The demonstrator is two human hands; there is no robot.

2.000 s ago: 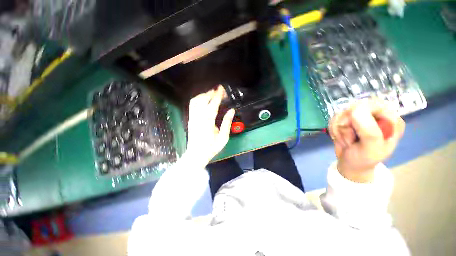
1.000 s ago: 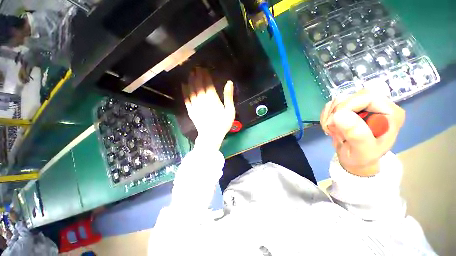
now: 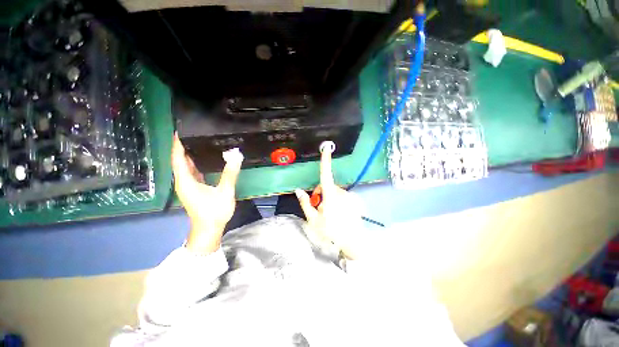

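Note:
The black bench press stands in front of me, its opening dark inside. My left hand is at the left of the front panel, its thumb on the white start button. It holds nothing visible. My right hand has a finger on the green-ringed start button, while its other fingers hold the red-handled tool. A thin dark shaft shows to the right of this hand. The red stop button sits between the hands, untouched. Whether a component lies in the press is too dark to tell.
Stacked clear trays with black parts lie at left. A clear tray with rows of parts lies at right, beside the blue air hose. A white crumpled tissue and a red object are farther right.
My left hand has left the press opening and moved to the left button. My right hand has moved from beside the right tray to the right button, keeping the tool. The view has turned.

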